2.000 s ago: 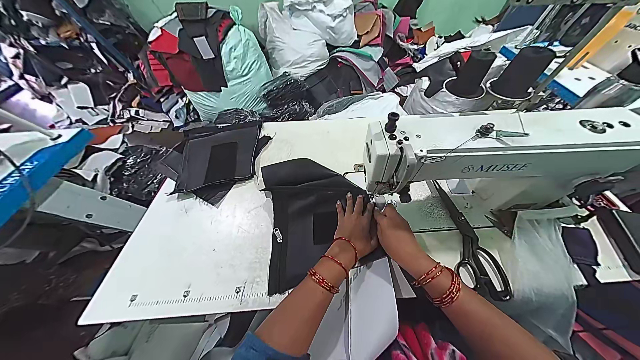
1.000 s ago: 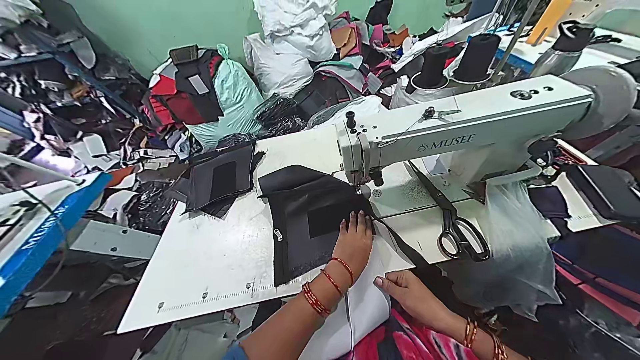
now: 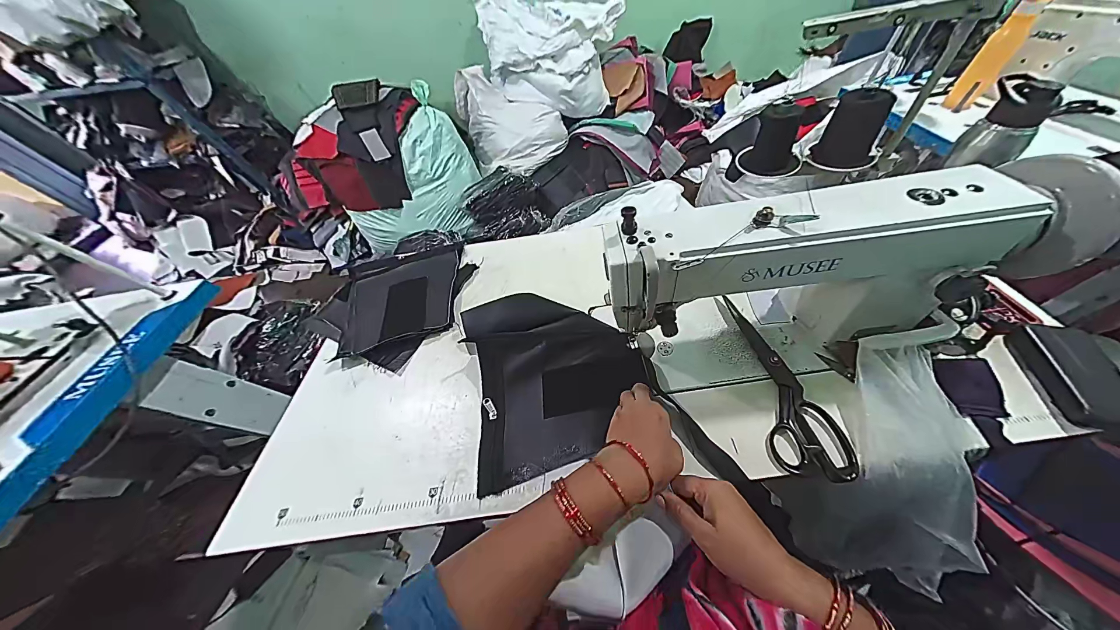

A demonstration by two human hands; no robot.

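Observation:
A black fabric panel (image 3: 525, 429) with a darker rectangular patch (image 3: 584, 387) and a zipper pull (image 3: 490, 409) lies on the white sewing table. Its right edge runs under the needle area of a white Musee sewing machine (image 3: 787, 254). My left hand (image 3: 646, 433) is on that edge, fingers curled at a black strip (image 3: 713, 446) that trails toward the front. Just below, near the table's front edge, my right hand (image 3: 713, 516) has thumb and fingers together; whether they pinch anything is unclear. Black-handled scissors (image 3: 801, 416) lie right of the strip.
Stacked black fabric pieces (image 3: 398, 302) lie at the table's back left. A clear plastic bag (image 3: 910, 472) hangs at the right front. Behind are black thread cones (image 3: 853, 127), stuffed bags (image 3: 429, 175) and fabric scraps. Another blue-edged table (image 3: 96, 394) stands at left.
My right hand has drawn back from beside the needle toward the table's front. My left hand, earlier spread flat on the panel, is now curled at its right edge.

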